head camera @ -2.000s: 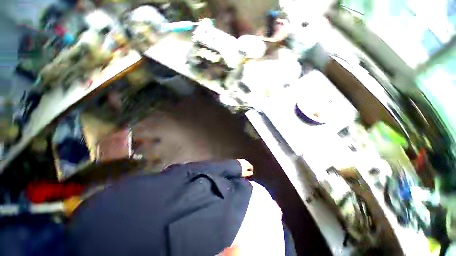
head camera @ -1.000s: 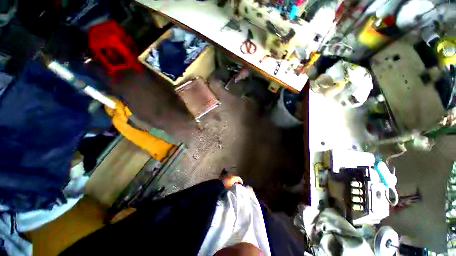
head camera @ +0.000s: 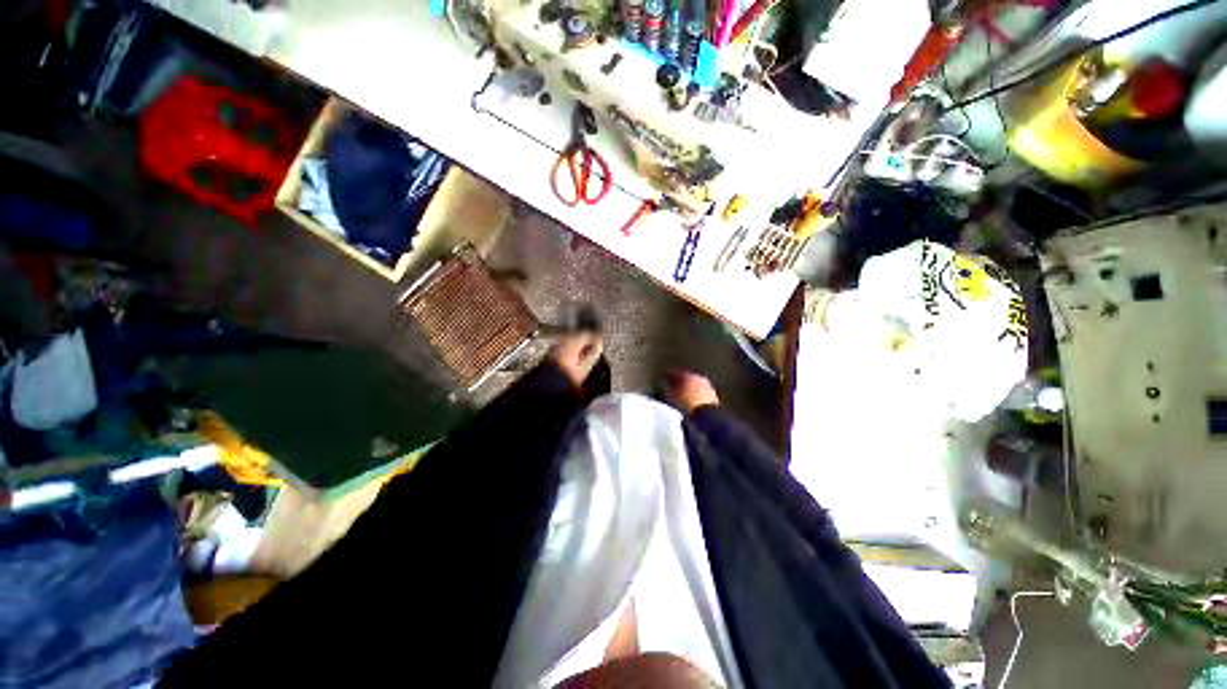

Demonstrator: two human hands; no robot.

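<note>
My left hand (head camera: 579, 354) shows small and blurred at the end of a dark sleeve, over the floor, with a dark patch at its tip. My right hand (head camera: 693, 390) is small at the end of the other sleeve. Fingers are unclear, and I cannot tell whether either holds anything. Beyond them, red-handled scissors (head camera: 580, 176) lie at the front of the white table (head camera: 404, 84). A short red tool (head camera: 638, 215) and a dark blue strip (head camera: 688, 252) lie to their right. The cream sewing machine (head camera: 612, 101) stands behind.
A slatted metal pedal (head camera: 471, 318) and a box of dark cloth (head camera: 312, 213) are below the table. A red stool (head camera: 215, 146) is at left. A printed smiley bag (head camera: 958, 316) lies on the right-hand table. A yellow container (head camera: 1070, 135) stands beyond.
The view has swung: the table corner, scissors and machine sit nearer the middle, and the smiley bag shows clearly. Both hands now show, where only one skin patch showed before.
</note>
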